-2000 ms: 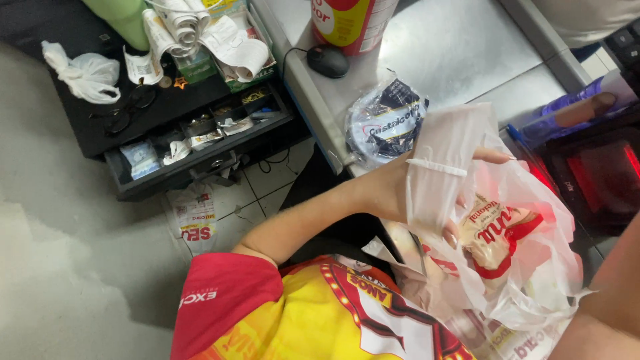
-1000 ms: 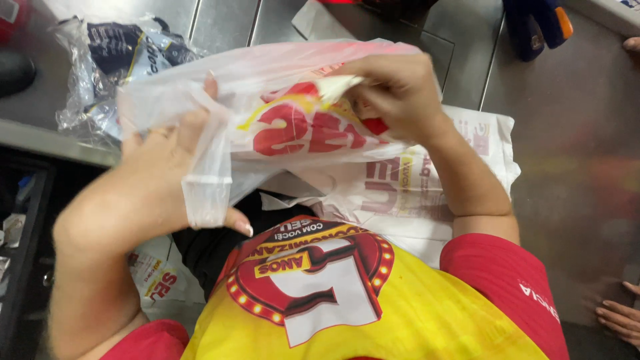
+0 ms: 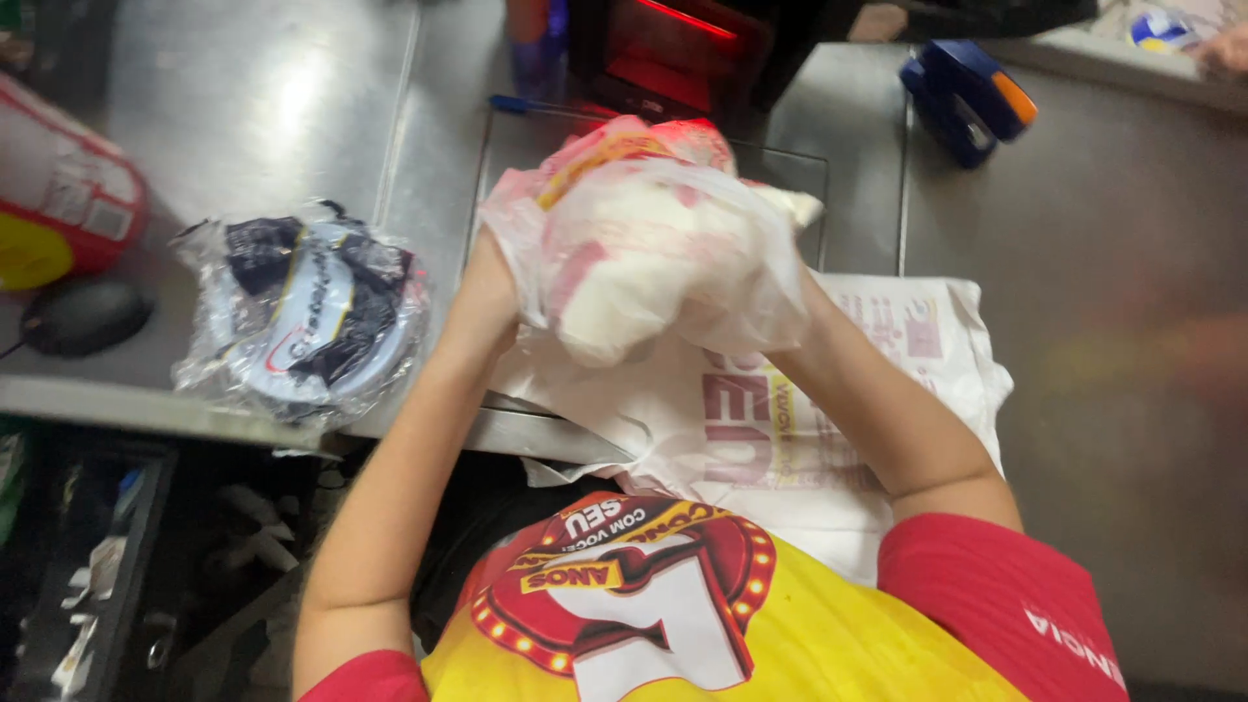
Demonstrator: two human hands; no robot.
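Both my hands are in a thin translucent plastic bag (image 3: pixel 682 283) with white and red packages bunched in it, held over the metal counter near the scanner. The bag's film covers my left hand (image 3: pixel 512 278) at the bag's left side, and its fingers are hidden. My right hand (image 3: pixel 790 292) is at the bag's right side, also mostly hidden behind film. Beneath my right forearm, a stack of white printed plastic bags (image 3: pixel 916 361) lies flat on the counter. To the left is a dark item with a pale band in clear wrap (image 3: pixel 312 312).
A checkout scanner (image 3: pixel 673 49) glows red at the back, with a blue pen (image 3: pixel 556 107) before it. A blue and orange stapler (image 3: pixel 970 102) lies at the back right. At left are a black mouse (image 3: pixel 86 314) and a red container (image 3: pixel 63 185). An open drawer (image 3: pixel 88 575) is below.
The view has swung a lot. A second ago my right hand was bare above the bag, at a red and yellow package; now both hands are at the bag's sides, with the contents bunched between them.
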